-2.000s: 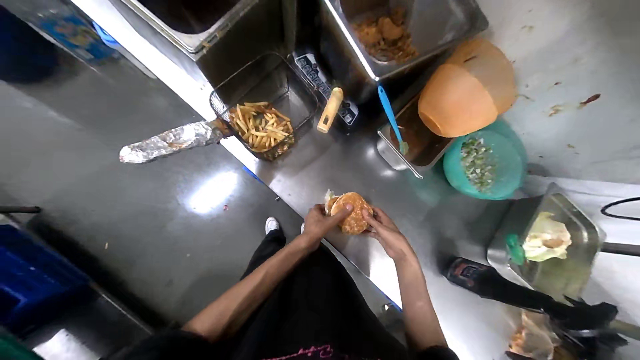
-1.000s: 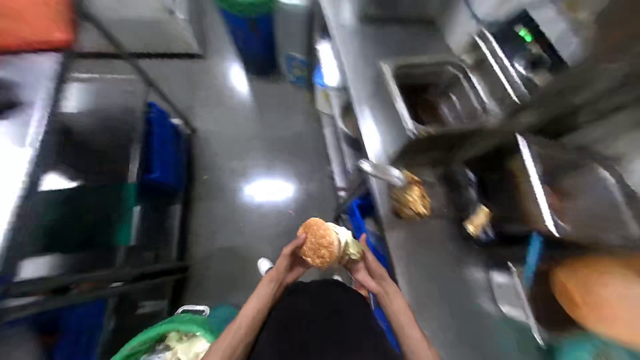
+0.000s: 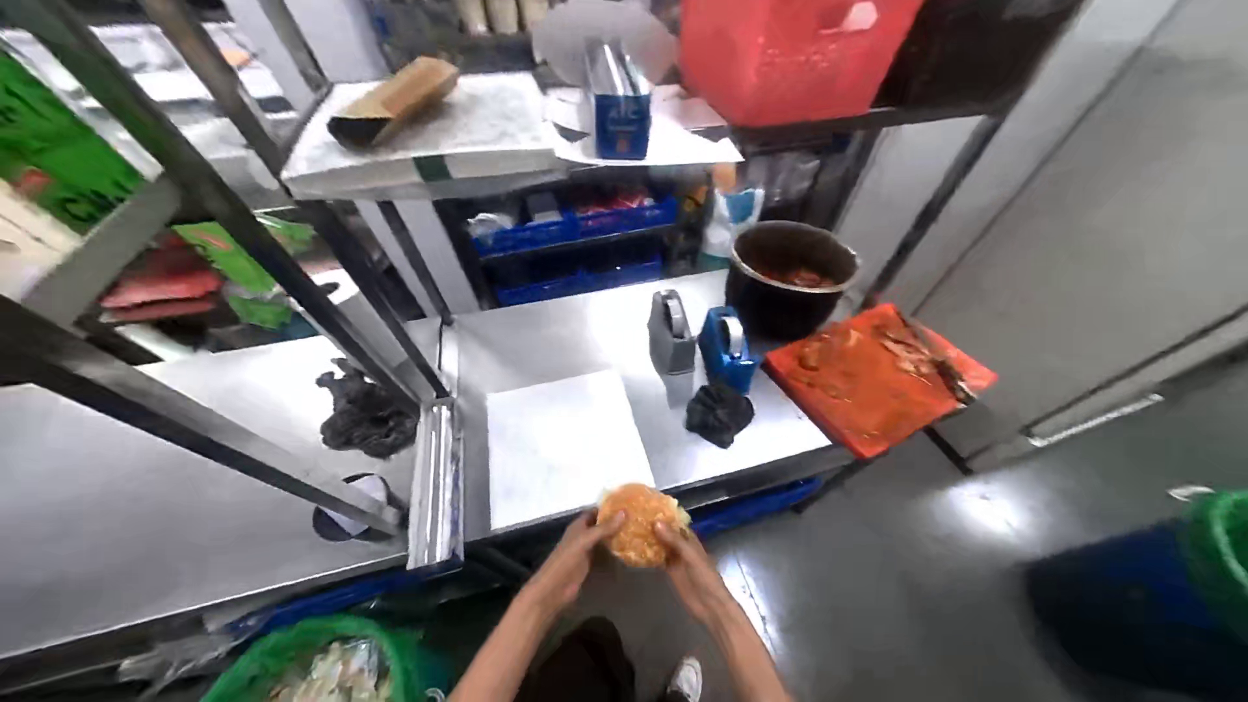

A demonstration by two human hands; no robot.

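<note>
A burger in a toasted bun [image 3: 639,524] is held between both my hands, just off the front edge of a steel table. My left hand [image 3: 577,546] grips its left side, thumb on top; my right hand [image 3: 690,563] grips the right side, where a bit of green filling shows. Beyond the burger a white paper sheet [image 3: 565,444] lies flat on the table. Right of the sheet stand a grey tape dispenser [image 3: 672,333] and a blue tape dispenser [image 3: 728,351], with a crumpled black bag [image 3: 720,413] in front of them.
A dark pot [image 3: 790,283] and a stained red cutting board [image 3: 877,375] with a knife sit at the right. A metal post frame and a foil roll [image 3: 434,487] border the left. A green-lined bin [image 3: 312,663] stands lower left. Overhead is a shelf with a white box [image 3: 419,161].
The view has swung from the fry basket and counter pans to this paper-covered table. Both hands still hold the burger, which has been carried along.
</note>
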